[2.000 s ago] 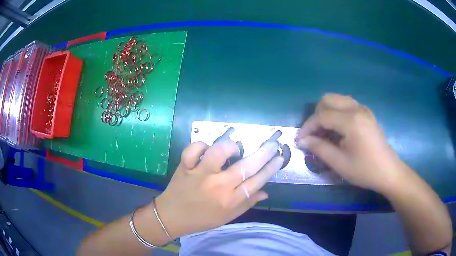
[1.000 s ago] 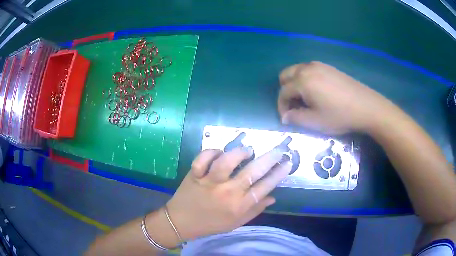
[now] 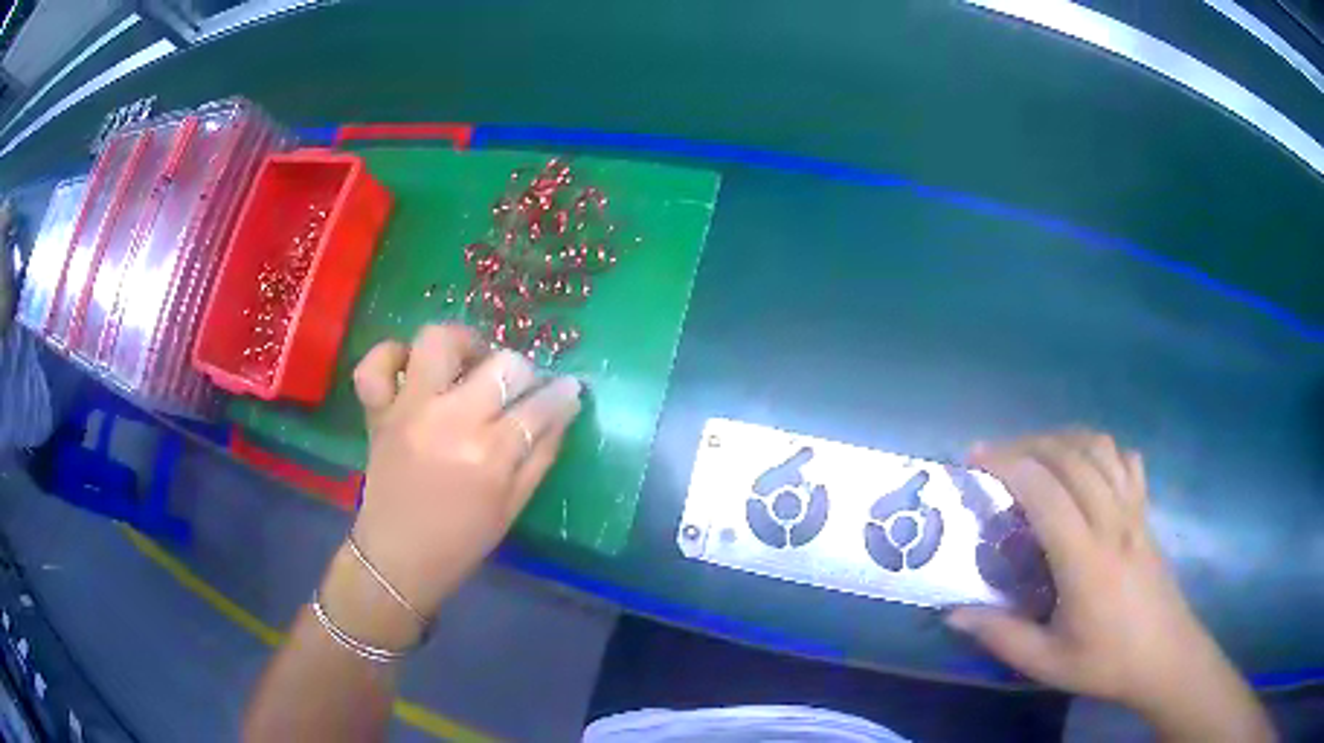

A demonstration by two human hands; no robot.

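Observation:
A silver metal plate (image 3: 842,569) lies on the dark-green surface in front of me. Two of its round cutouts with slanted slots show fully; a third is partly hidden under my right hand. My right hand (image 3: 1082,559) holds the plate's right end, fingers on the far edge and thumb by the near edge. My left hand (image 3: 458,450) is over the green mat (image 3: 595,465), fingers bent at the near side of a loose pile of copper rings (image 3: 540,254). Its fingertips are partly hidden, so I cannot tell whether it holds a ring. Whitish bands show on two fingers.
A red bin (image 3: 331,312) with copper parts stands at the mat's left edge. Clear trays with red strips (image 3: 145,261) are stacked beyond it. Blue tape (image 3: 813,170) lines the far side. A blue stool (image 3: 109,472) and part of a person (image 3: 21,385) are at the left.
My left hand has left the plate and moved left to the rings on the mat. My right hand has come down onto the plate's right end. The view has shifted left.

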